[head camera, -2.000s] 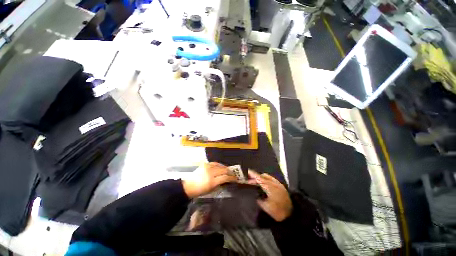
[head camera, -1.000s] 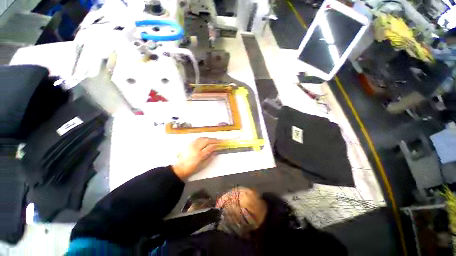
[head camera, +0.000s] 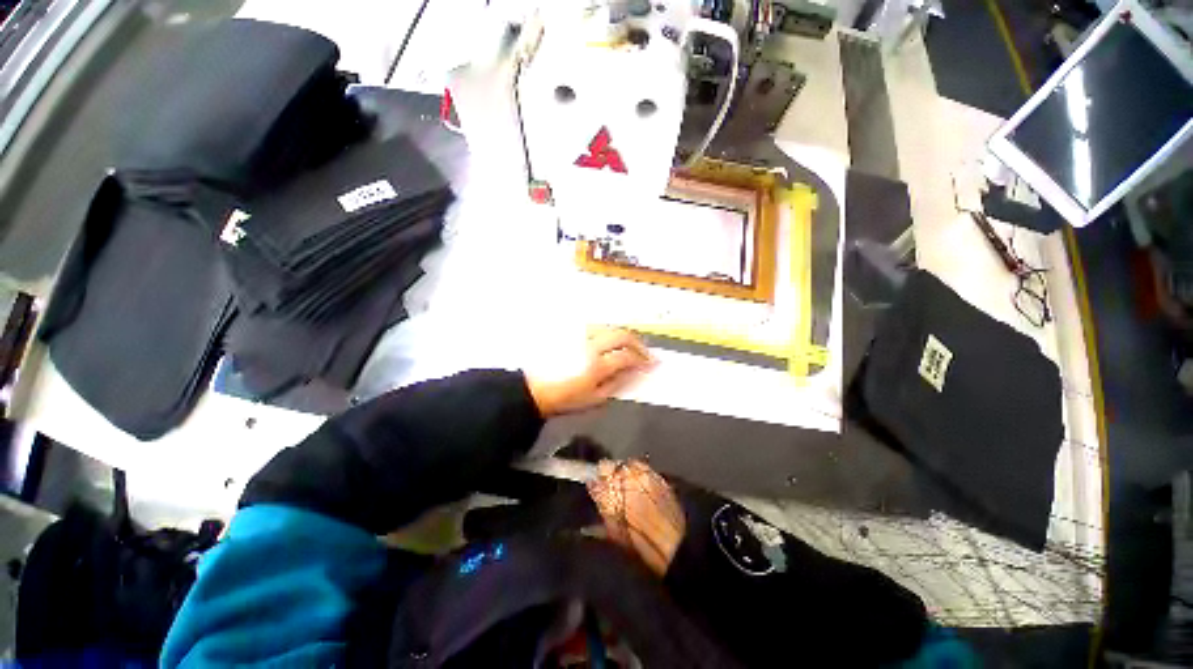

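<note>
My left hand (head camera: 591,374) rests on the pale template plate (head camera: 746,388), beside the front yellow tape strip (head camera: 700,339), and holds nothing visible. My right hand (head camera: 641,514) is low, close to my body, at the table's front edge. Fine dark thread lines cross it, and I cannot tell if it holds anything. The orange-yellow clamp frame (head camera: 763,239) lies under the white machine head (head camera: 602,102). A pale surface shows inside the frame, with no black fabric in it.
Folded and fanned black fabric stacks (head camera: 321,235) lie at the left. A black stack (head camera: 975,392) with a white label lies at the right. Dark-red-handled snips (head camera: 1001,244) lie behind it, near the control screen (head camera: 1106,111). Thread ends (head camera: 916,555) tangle along the front edge.
The black labelled piece that both hands held at the frame's front has gone from there. My right hand has moved back toward my body. My left hand stays on the plate. The view has shifted.
</note>
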